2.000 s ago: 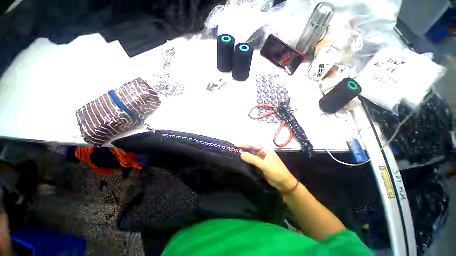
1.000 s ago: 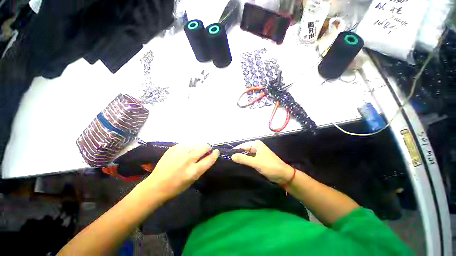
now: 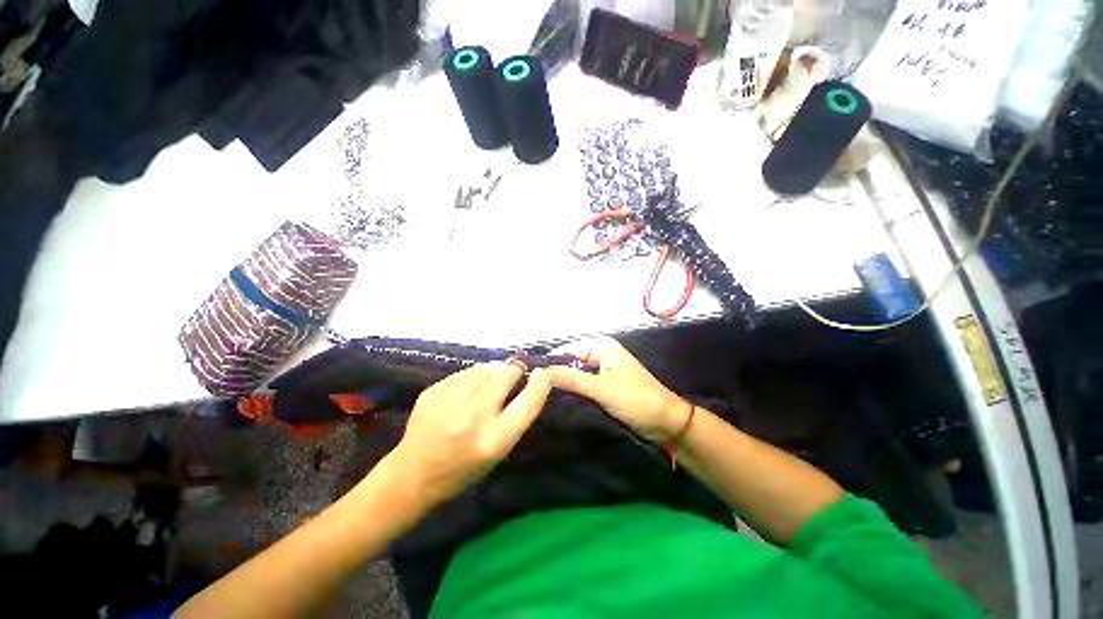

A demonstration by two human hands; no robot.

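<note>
The black garment [image 3: 448, 352] runs along the table's near edge and hangs over the lap. A thin silvery chain trim [image 3: 417, 352] lies along its edge. The striped bag [image 3: 269, 308] stands at the garment's left end. My left hand [image 3: 472, 417] pinches the garment edge with its fingertips. My right hand [image 3: 611, 387] holds the edge just to the right, and the two hands touch or nearly touch. No needle or thread can be made out; the fingers hide the exact spot.
Red-handled scissors [image 3: 665, 260] with dark wrapped blades lie beyond my right hand, beside small round pieces [image 3: 617, 163]. Two thread cones [image 3: 502, 103] stand behind, another [image 3: 816, 139] lies right. Small pliers [image 3: 478, 189], loose chain [image 3: 363, 218] and a phone [image 3: 639, 57] lie on the table.
My left hand has come in from out of view to the garment edge beside my right hand. Since one second ago its fingers have closed in against the right hand. The view has shifted.
</note>
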